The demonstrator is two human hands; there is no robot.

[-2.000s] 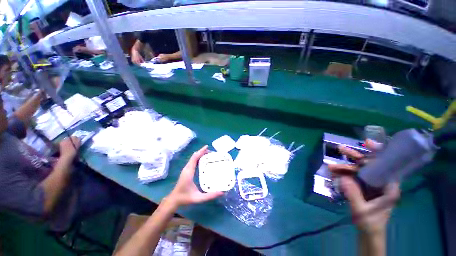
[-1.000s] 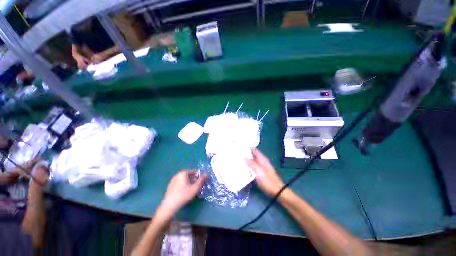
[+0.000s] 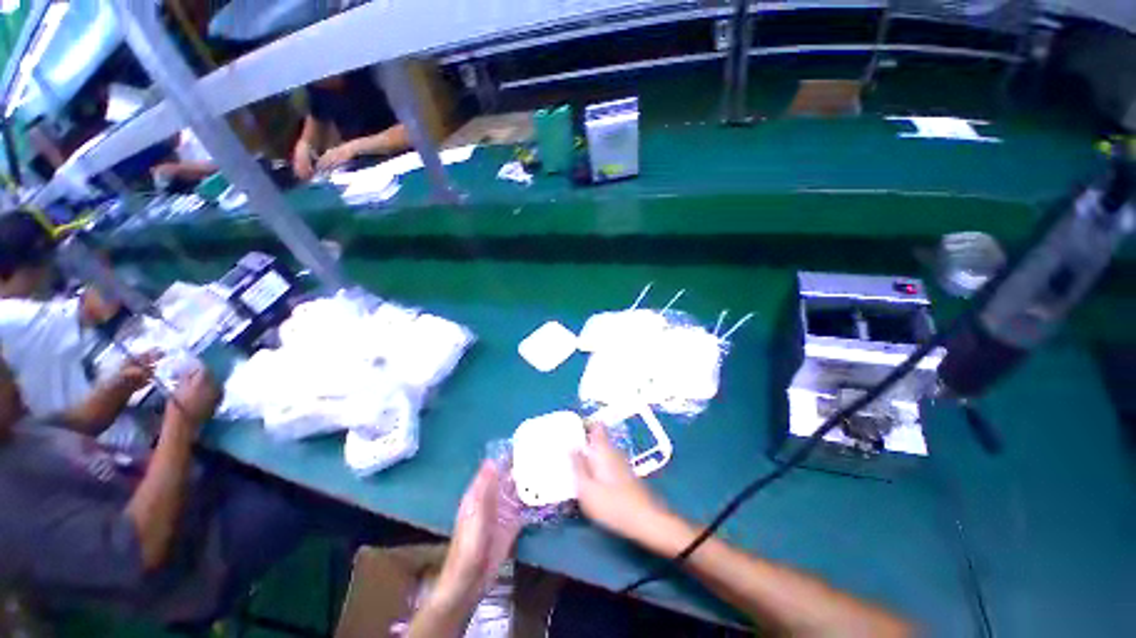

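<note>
A white rounded-square housing (image 3: 546, 457) is between my hands near the bench's front edge. My right hand (image 3: 610, 484) grips its right side. My left hand (image 3: 483, 517) is at its lower left, on a crinkly clear plastic bag (image 3: 502, 454) around and under the housing. A white front frame (image 3: 657, 459) lies just right, partly hidden by my right hand. Behind is a pile of white pieces with thin rods (image 3: 650, 364). A single white square (image 3: 548, 347) lies to its left.
A heap of bagged white parts (image 3: 343, 361) lies left. The screw feeder (image 3: 862, 361) stands right, beside the hanging electric screwdriver (image 3: 1040, 293); its black cable crosses above my right forearm. An open cardboard box (image 3: 380, 586) is below the bench edge. People sit left and across.
The screwdriver, in my right hand at first, was let go and hangs at right. The housing left my left hand and is now between both hands with the bag, nearer the bench edge.
</note>
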